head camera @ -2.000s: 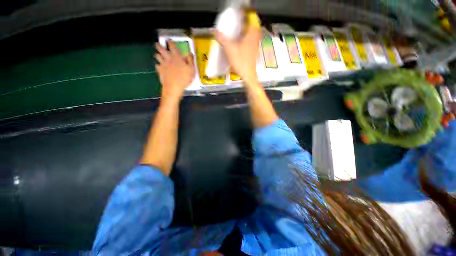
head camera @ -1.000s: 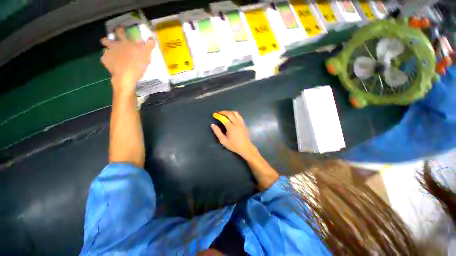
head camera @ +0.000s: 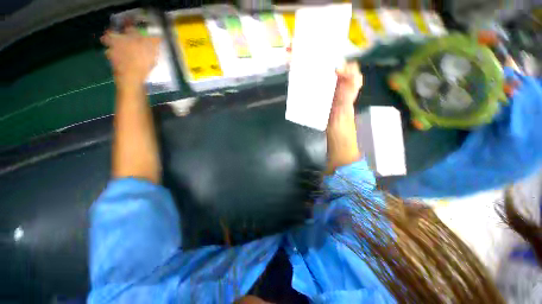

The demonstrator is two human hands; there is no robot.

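Observation:
My right hand [head camera: 347, 89] holds a plain white slim rectangle [head camera: 318, 65] upright above the black bench edge; it hides part of the box row. My left hand [head camera: 132, 54] lies on the leftmost white box [head camera: 161, 72], which has a phone picture on top; its fingers are blurred. Right of it, past a dark gap, is a box base with a yellow face [head camera: 197, 47]. More lids [head camera: 239, 41] and yellow faces follow to the right. A small stack of white pieces [head camera: 388, 141] stands on the black surface at right.
The boxes sit on the dark green belt [head camera: 53, 119]. A green fan [head camera: 448, 83] stands at right. Another person's blue sleeve [head camera: 469, 169] reaches in at the right edge. Long brown hair hangs at lower right, over part of my right sleeve.
My right hand has risen from the bench and now holds a white piece. The stack at right looks narrower. My left hand stays on the leftmost box, and a gap shows right of that box.

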